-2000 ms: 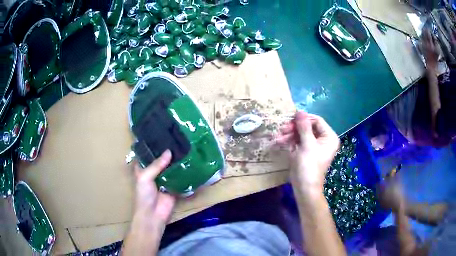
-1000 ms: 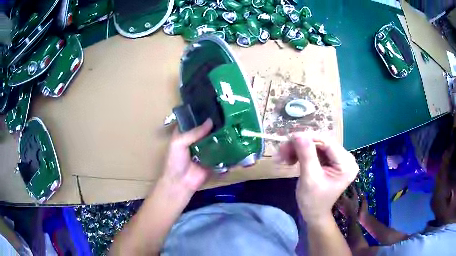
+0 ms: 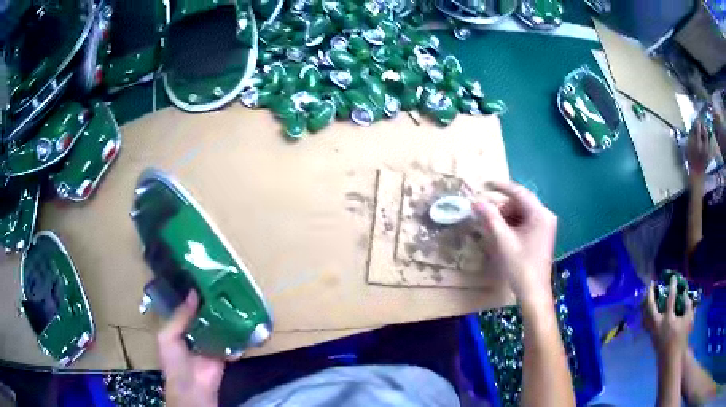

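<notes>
My left hand [image 3: 187, 362] holds a glossy green car body [image 3: 208, 274] at its lower edge, tilted above the cardboard cover, thumb on its dark recess. A small silver knob sticks out at the body's left edge. My right hand [image 3: 521, 230] is at the small white oval dish [image 3: 450, 209], fingertips pinched at its right rim. The thin pale stick is hardly visible between these fingers. The dish sits on the stained cardboard pad [image 3: 386, 262].
Small green fittings [image 3: 362, 71] lie heaped at the back. Green bodies [image 3: 208, 56] are stacked at left, one [image 3: 57, 298] lies at lower left, another [image 3: 589, 109] at right. A blue bin [image 3: 587, 342] stands below the bench. Another person's hands [image 3: 669, 318] hold a green piece.
The left hand has moved left and down with the car body, away from the stick. The right hand has moved from the body to the dish. The camera view has shifted too.
</notes>
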